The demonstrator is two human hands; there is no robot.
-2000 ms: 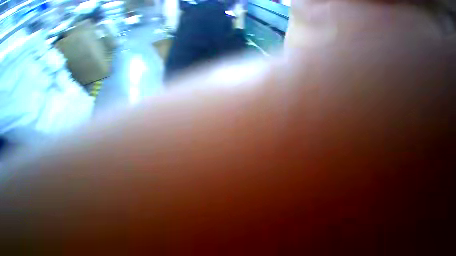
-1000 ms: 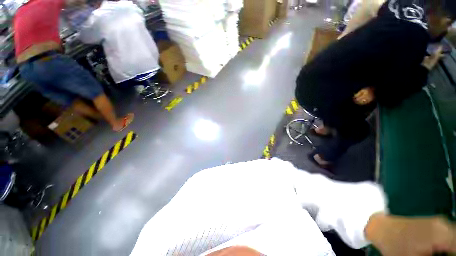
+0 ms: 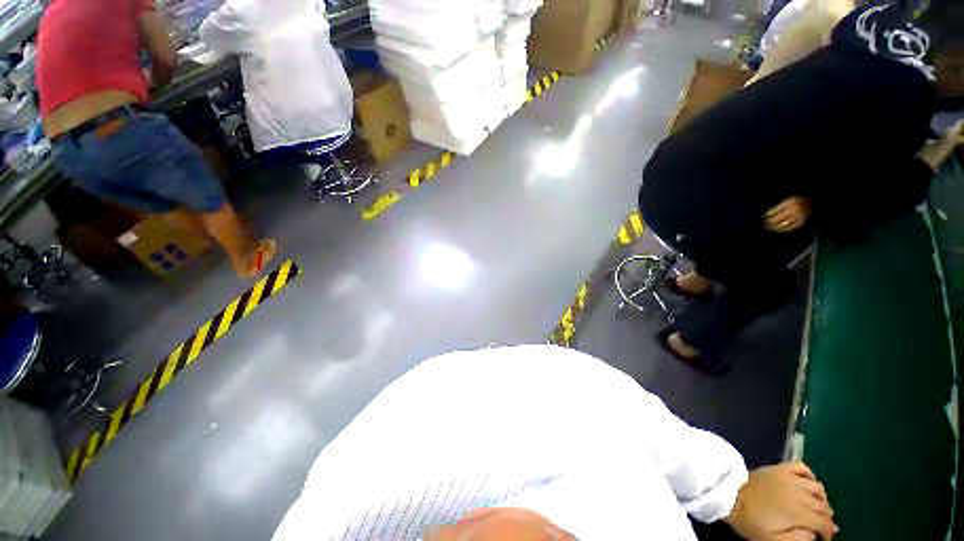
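Observation:
My left hand (image 3: 784, 503) rests at the lower right, on the near edge of the green bench (image 3: 877, 349). Its fingers curl a little over the bench surface, and I see nothing held in it. My white striped smock sleeve (image 3: 698, 465) runs to its wrist. My right hand is not identifiable in the picture. A patch of skin (image 3: 507, 525) is cut off by the bottom edge, and I cannot tell which body part it is.
A person in black (image 3: 782, 137) leans at the bench by a ring-footed stool (image 3: 647, 285). Across the grey floor (image 3: 349, 349) stand a person in a red top (image 3: 93, 58), a seated person in white (image 3: 291, 79), stacked white trays (image 3: 449, 79) and a cardboard box (image 3: 383, 118).
The large blurred skin that covered the view is gone. The view has swung to the aisle and steadied. My left hand has moved left and down onto the bench edge.

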